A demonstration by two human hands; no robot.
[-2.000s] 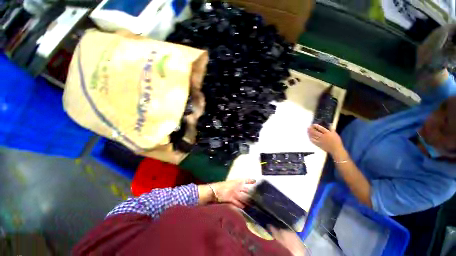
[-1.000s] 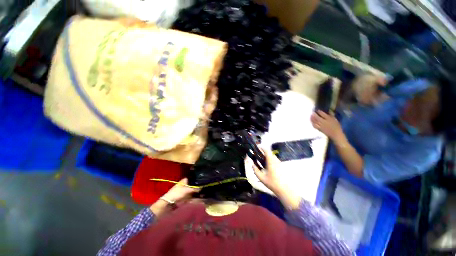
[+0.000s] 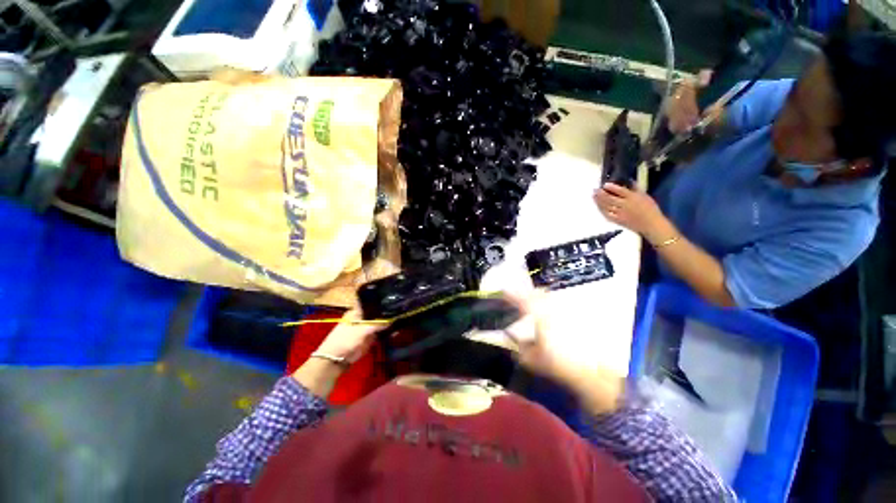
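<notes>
A black socket housing (image 3: pixel 418 295) with a yellow strip or wire along it is held in front of my chest. My left hand (image 3: pixel 349 336) grips its left end. My right hand (image 3: pixel 531 332) is blurred at its right end; I cannot tell whether it holds anything. A large heap of small black inserts (image 3: pixel 462 128) lies beyond the housing. Another black housing (image 3: pixel 575 263) lies on the white board (image 3: pixel 570 329) to the right.
A kraft sack (image 3: pixel 255 187) lies left of the heap, with a red stool (image 3: pixel 364 378) below it. A person in blue (image 3: pixel 756 206) works at the right with a black housing (image 3: pixel 621 155). A blue crate (image 3: pixel 801 393) stands at the lower right. A white box (image 3: pixel 221 39) is behind the sack.
The housing has been raised and tilted since one second ago. My right hand has moved from the heap's edge down to its right end. Two seconds ago both hands were further right.
</notes>
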